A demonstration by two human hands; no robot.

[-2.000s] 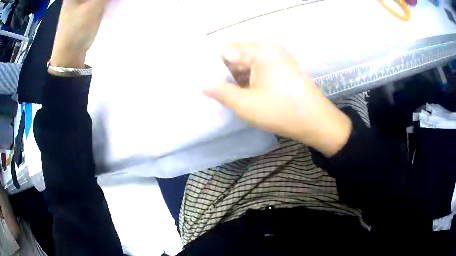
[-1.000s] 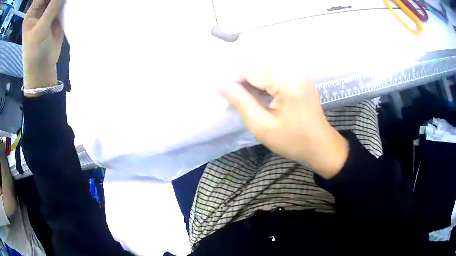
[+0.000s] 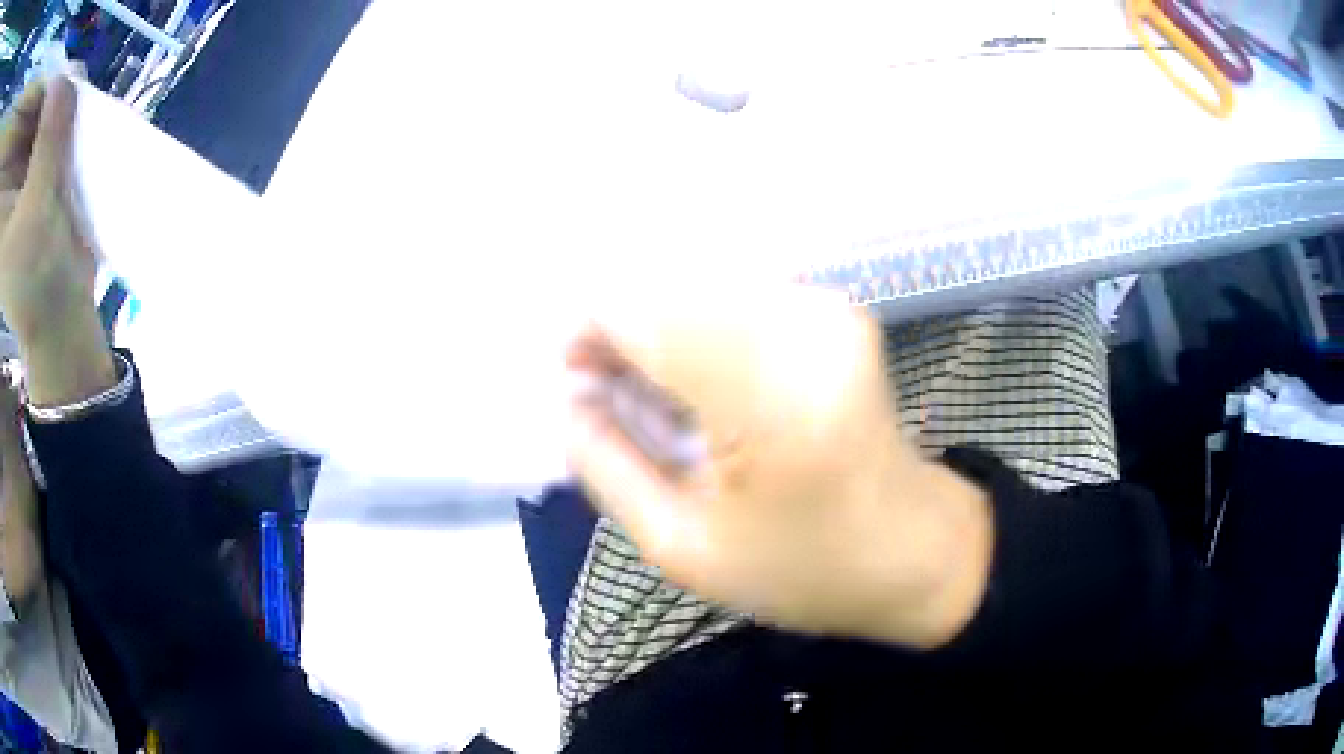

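A thin white lining piece [image 3: 170, 221] stretches from the far left toward the middle, over the white table front. My left hand [image 3: 56, 243] is at the left edge, its fingers closed on the piece's upper left corner and lifting it. My right hand [image 3: 781, 457] is blurred, low in the middle at the piece's front side, over my lap. Its fingers are curled; whether they pinch the cloth cannot be told. The piece's right edge blends into the glare of the white table.
A dark panel [image 3: 266, 89] lies at the upper left. Shears [image 3: 1201, 81] with yellow-orange and red handles lie upper right. Ruler tape [image 3: 1061, 248] follows the table's front edge. A white stack [image 3: 420, 604] is low left; dark pieces with white edges [image 3: 1275, 538] are low right.
My left hand has moved left and down with the white piece, uncovering more of the dark panel. My right hand has moved down and left, off the table's front edge.
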